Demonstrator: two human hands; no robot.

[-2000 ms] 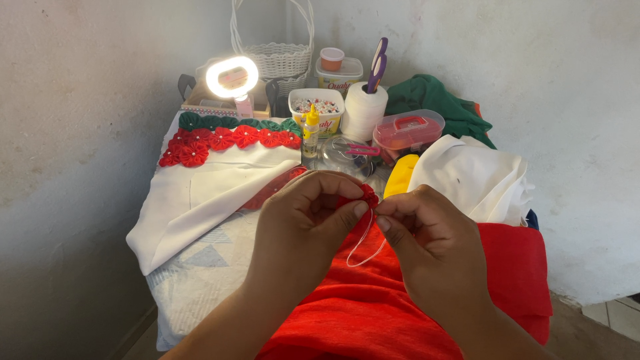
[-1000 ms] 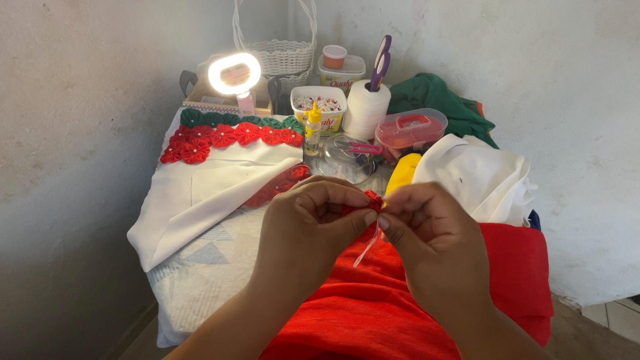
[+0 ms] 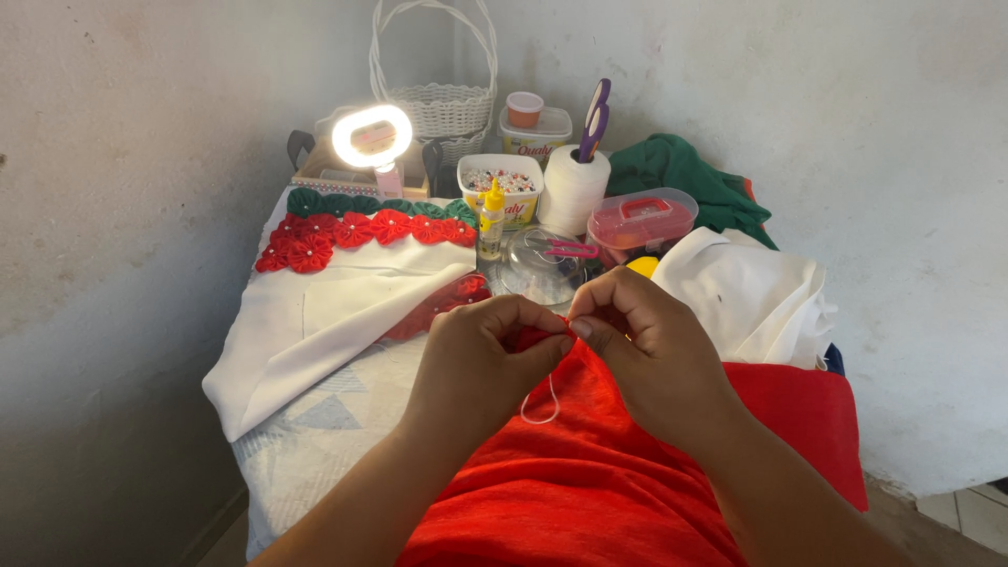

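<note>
My left hand (image 3: 492,366) pinches a small gathered piece of red fabric (image 3: 532,339) between thumb and fingers. My right hand (image 3: 642,346) meets it at the fingertips and grips the piece's right edge; a needle cannot be made out there. A loop of white thread (image 3: 540,420) hangs below the left fingertips. Beneath both hands lies a large red cloth (image 3: 598,488). To the left, a white cloth (image 3: 346,299) carries rows of red fabric rosettes (image 3: 391,227) and green fabric rosettes (image 3: 339,205) with pearl-like bead centres.
Behind the hands stand a tub of beads (image 3: 504,181), a yellow-capped glue bottle (image 3: 492,224), a thread cone (image 3: 573,189) holding purple-handled scissors (image 3: 596,122), pink thread snips (image 3: 571,249) on a clear lid, and a pink case (image 3: 642,220). A lit lamp (image 3: 372,135) and wicker basket (image 3: 449,110) stand farther back.
The fingertips of both hands have come together over the red piece, which they now largely cover. The thread loop hangs open, where one second ago it hung narrow.
</note>
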